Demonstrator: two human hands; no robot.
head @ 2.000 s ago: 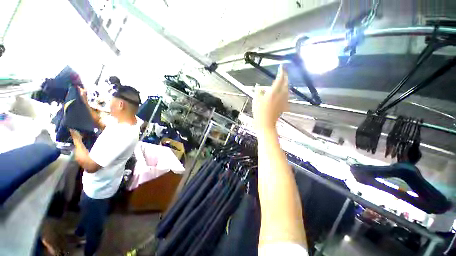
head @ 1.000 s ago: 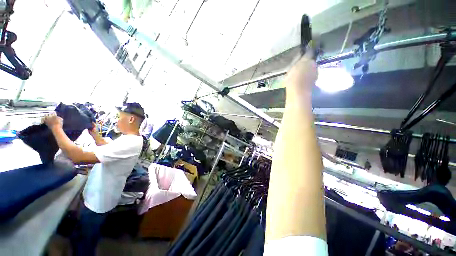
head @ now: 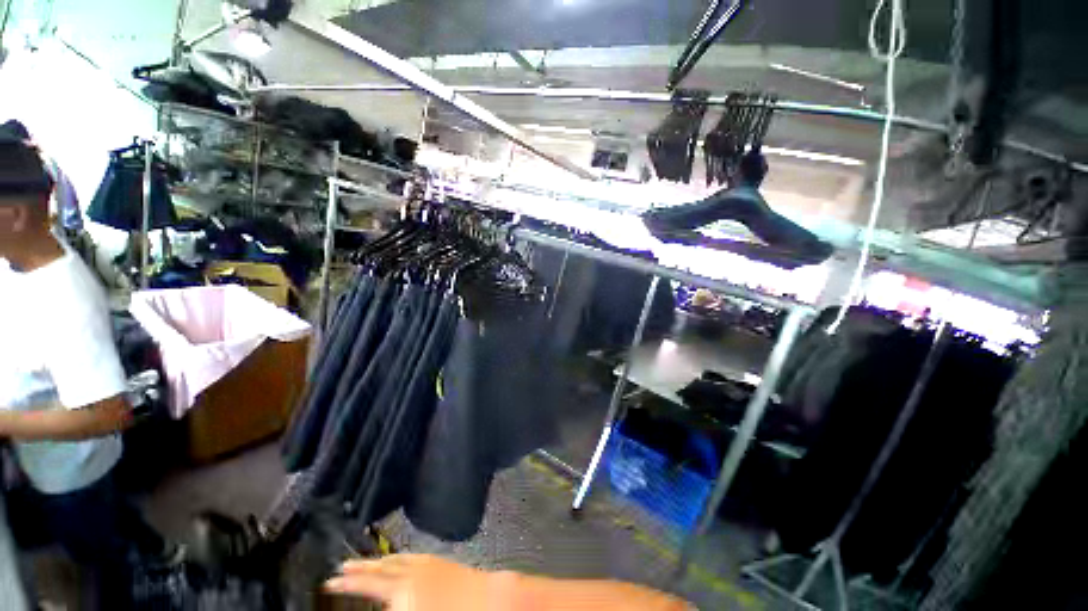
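My right hand (head: pixel 418 582) is at the bottom edge, partly cut off, with the forearm coming in from the right. Its fingers point left; what lies under them is hidden. Left of the fingertips is a blurred dark bunch (head: pixel 245 555), perhaps clip hangers; I cannot tell if the hand touches it. My left hand is out of the picture. Ahead, dark garments (head: pixel 388 358) hang close together on black clip hangers (head: pixel 436 245) on a metal rack.
A person in a white shirt (head: pixel 66 346) stands at the left edge. A pink-lined box (head: pixel 245 394) is behind. Clip hangers (head: pixel 677 137) and a wide-shouldered hanger (head: pixel 740 215) hang overhead. A blue crate (head: pixel 656 471), metal rack legs (head: pixel 740 448) and more dark garments (head: pixel 889 418) are at right.
The view has turned right and downward. My right hand, raised at the overhead rail with a dark hanger-like piece at its fingers, is now low at the bottom edge.
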